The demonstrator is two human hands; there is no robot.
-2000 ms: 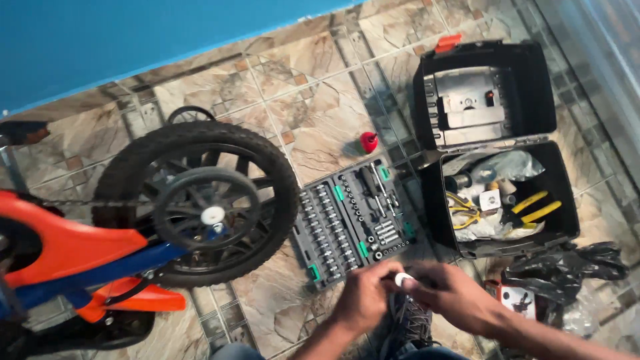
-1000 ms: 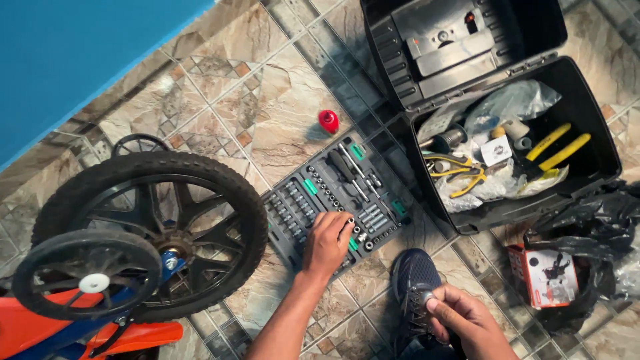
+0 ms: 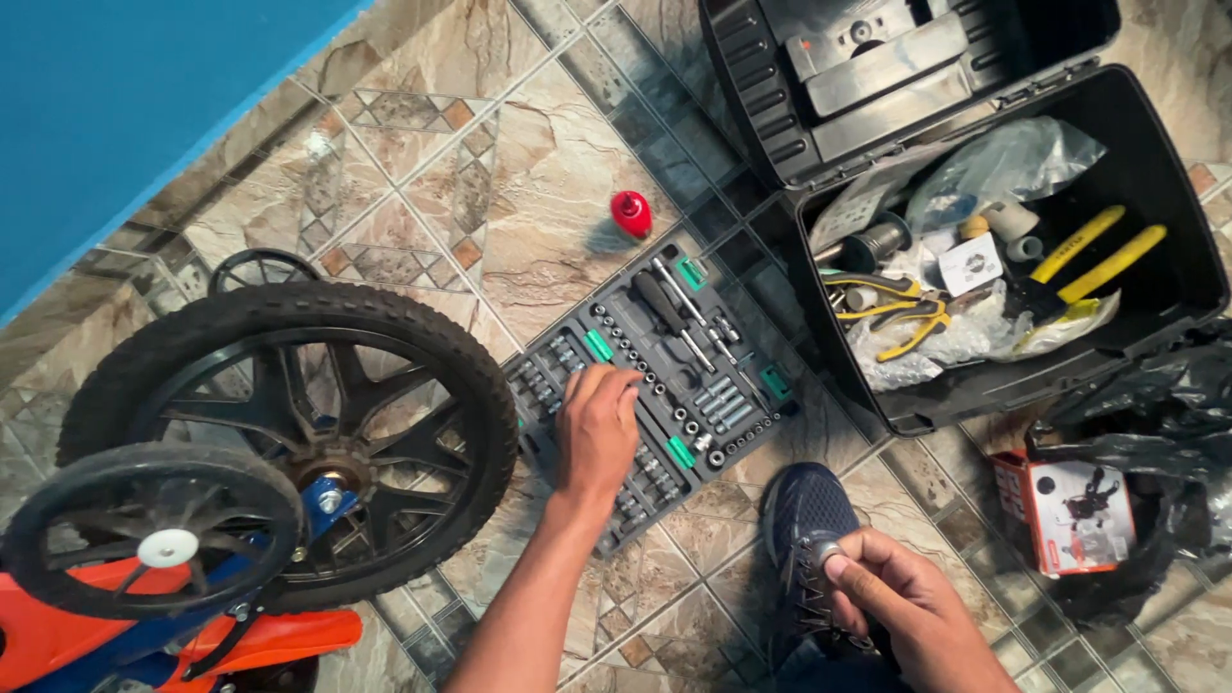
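Note:
My left hand (image 3: pixel 599 433) reaches over the open socket set case (image 3: pixel 674 385), fingers bent above its middle by the row of small sockets; whether they pinch anything is hidden. In the case lie a black-handled driver (image 3: pixel 664 306), a ratchet or extension bar, deep sockets (image 3: pixel 724 402) and rows of bits. My right hand (image 3: pixel 890 597) pinches a small round metal piece (image 3: pixel 825 551), perhaps a socket, between thumb and forefinger, above the shoe. At the left, a small bicycle lies with its knobby wheel (image 3: pixel 289 443) and a training wheel (image 3: pixel 159 539) facing up.
An open black toolbox (image 3: pixel 1145 279) with yellow-handled pliers (image 3: pixel 1088 260) and plastic bags stands at the right. Below it are a small printed box (image 3: pixel 1068 510) and a black plastic bag (image 3: pixel 1165 423). A red bottle (image 3: pixel 631 214) stands beyond the case. My shoe (image 3: pixel 813 520) is near the case.
Two seconds ago both hands were together near the case's lower edge. They have parted: the left went over the case and has since shifted left across it, while the right stays above the shoe.

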